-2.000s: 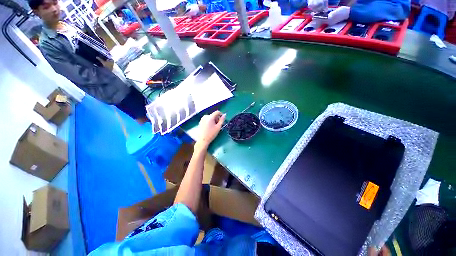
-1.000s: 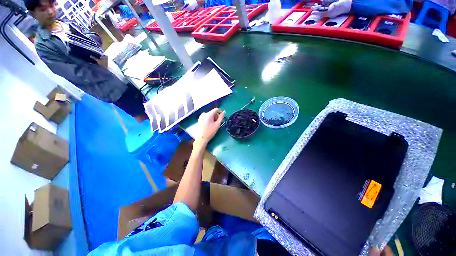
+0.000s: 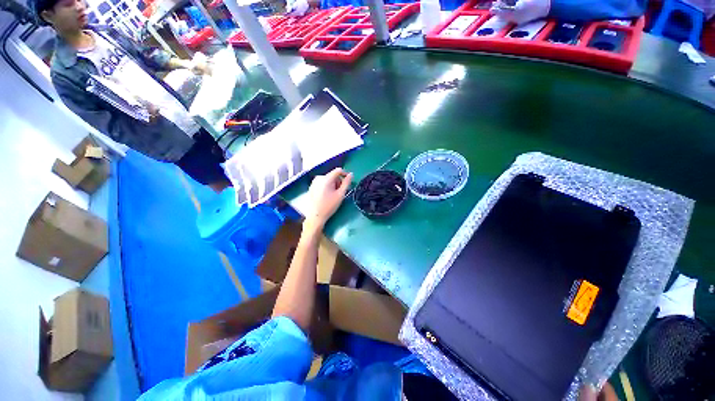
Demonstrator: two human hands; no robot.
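Note:
A black panel (image 3: 533, 290) with an orange label (image 3: 582, 302) lies on a bubble-wrap sleeve (image 3: 662, 211) on the green bench. Two small tabs show on its far edge and brass dots at its near left corner. My left hand (image 3: 328, 194) is at the bench edge, left of a dark bowl heaped with small black parts (image 3: 379, 193). A thin stick (image 3: 388, 160) lies beside its fingers; whether the fingers hold it I cannot tell. My right hand (image 3: 597, 392) is mostly cut off by the bottom edge, at the panel's near right side; its grip is hidden.
A clear round dish (image 3: 437, 175) stands beside the bowl. Adhesive strip sheets (image 3: 294, 157) fan over the bench edge. A black mesh-like tray (image 3: 678, 356) is at right. Red trays (image 3: 541, 39) line the back. Open brown boxes (image 3: 368, 313) are below. A person (image 3: 117, 78) stands at left.
The person at left has turned and reaches an arm toward the papers at the bench's far left. The camera view has shifted slightly. My left hand stays beside the bowl.

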